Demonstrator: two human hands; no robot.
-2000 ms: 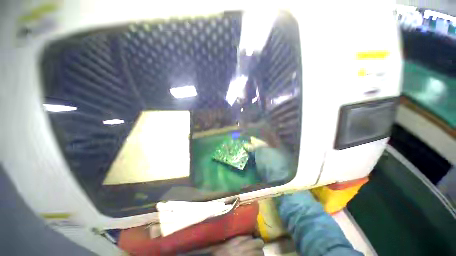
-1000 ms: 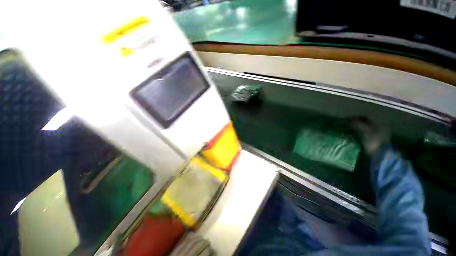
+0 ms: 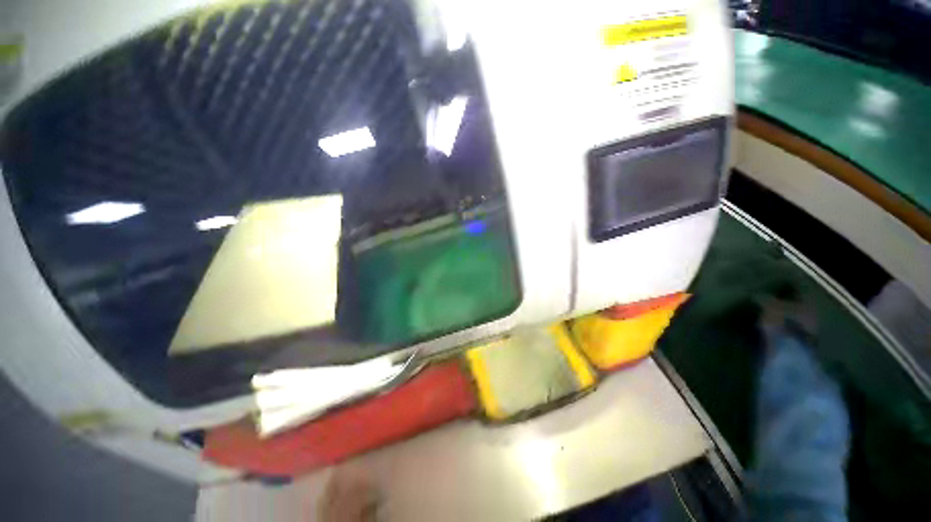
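Observation:
My right hand (image 3: 788,314), small, dark and blurred, is over the dark green belt or bench surface (image 3: 730,267) right of the white cabinet. Its light blue sleeve runs down to the bottom edge. Whether it holds anything cannot be told. My left hand (image 3: 350,502) is a blurred patch cut off by the bottom edge, over the pale ledge before the cabinet; its fingers cannot be made out. Inside the cabinet window, the green mat (image 3: 434,280) shows with no board visible on it. A cream panel (image 3: 267,270) stands left of the mat.
The white cabinet (image 3: 533,204) fills the left and middle. Its lower edge has red padding (image 3: 352,423), a yellow-edged arm opening (image 3: 533,372), yellow-orange padding (image 3: 628,334) and white folded strips (image 3: 316,387). A dark screen (image 3: 658,178) is on its front. A rail borders the dark green surface.
The view swung right, then back towards the cabinet. My right arm left the cabinet and is over the dark green surface. The board seen on the mat two seconds ago no longer shows there.

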